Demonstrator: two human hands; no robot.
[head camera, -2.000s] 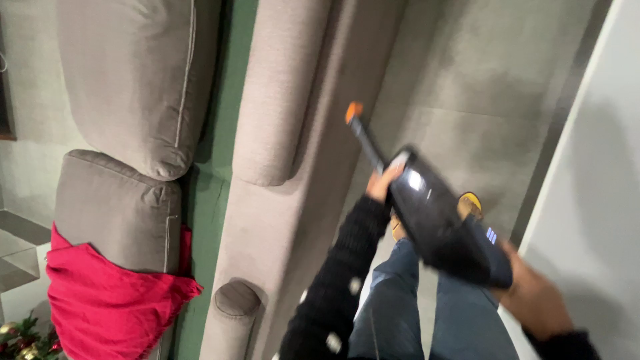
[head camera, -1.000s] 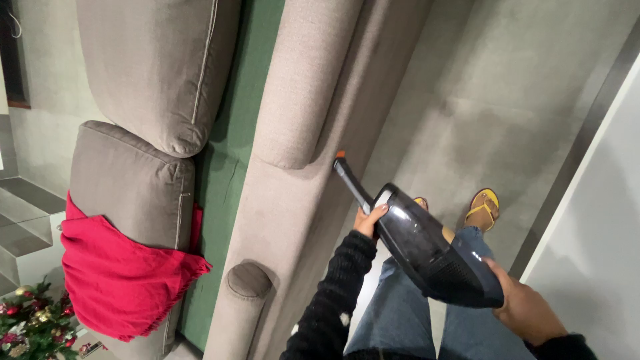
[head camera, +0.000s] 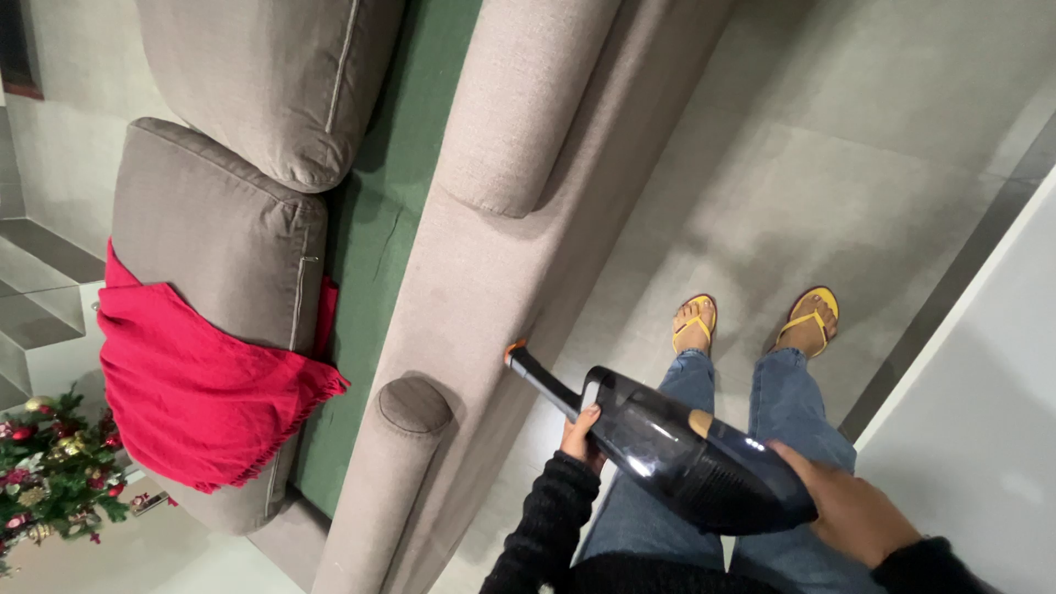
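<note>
A black handheld vacuum cleaner (head camera: 701, 454) with a clear dust cup is held in front of my legs. My left hand (head camera: 584, 437) grips its front end, near the base of the narrow nozzle (head camera: 543, 381). Around the rear end is my right hand (head camera: 850, 503), and small lights glow on the body beside it. The orange-edged nozzle tip lies over the side of the beige sofa back (head camera: 470, 289); whether it touches the fabric I cannot tell.
Beyond the sofa back are a green seat base (head camera: 375, 239), grey cushions (head camera: 223, 214) and a red fringed throw (head camera: 206, 388). A decorated Christmas tree (head camera: 58, 470) stands lower left. A white surface (head camera: 973, 412) borders the right side. My feet in yellow flip-flops stand on grey tiles (head camera: 792, 173).
Two seconds ago the nozzle was off the sofa, over the floor side; it then moved to the sofa's side. Since one second ago it has moved along the sofa toward the bolster at the lower end.
</note>
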